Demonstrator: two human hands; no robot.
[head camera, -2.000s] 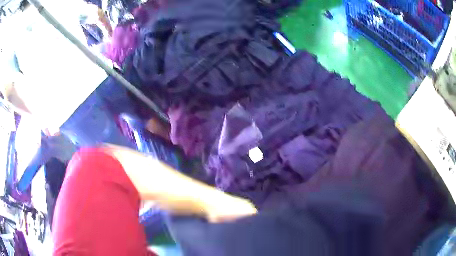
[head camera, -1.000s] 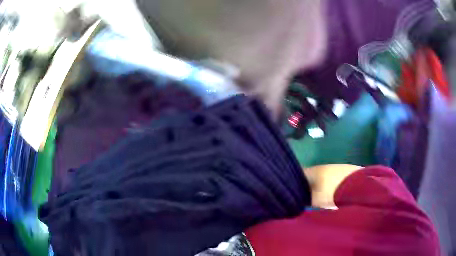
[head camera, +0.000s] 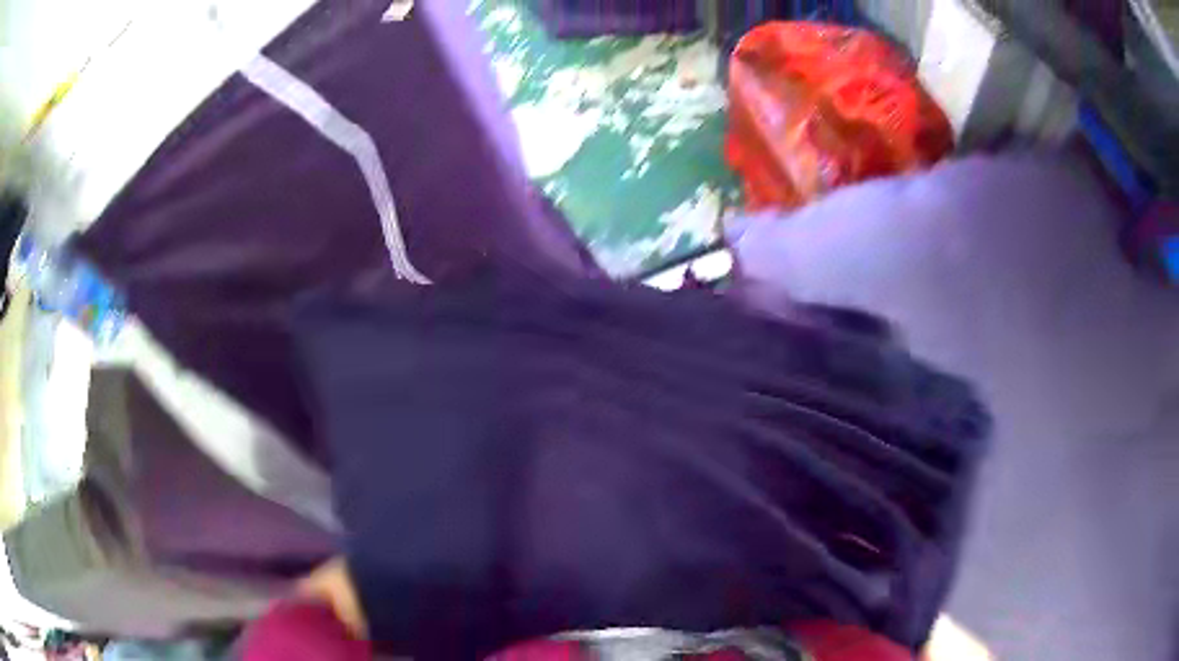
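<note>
A thick, layered stack of dark navy garments (head camera: 621, 478) is right in front of me, slightly blurred. Its folded layers fan out at the right side. A small part of my left hand (head camera: 339, 597) shows at the stack's lower left edge, above a red sleeve; the fingers are hidden by the cloth. A small part of my right hand (head camera: 959, 638) shows at the stack's lower right corner, cut off by the bottom edge. The stack is held between my hands and forearms.
A dark purple fabric roll (head camera: 291, 174) with pale bands lies at the left. A large lavender-grey roll or cloth-covered shape (head camera: 1073, 387) stands close at the right. Ahead are an orange-red bag (head camera: 828, 110) and green, patchy floor (head camera: 614, 174).
The view has turned from the purple garment heap, blue crates and a nearby person to the rolls and red bag. The dark stack is still carried, now more centred and wider in view.
</note>
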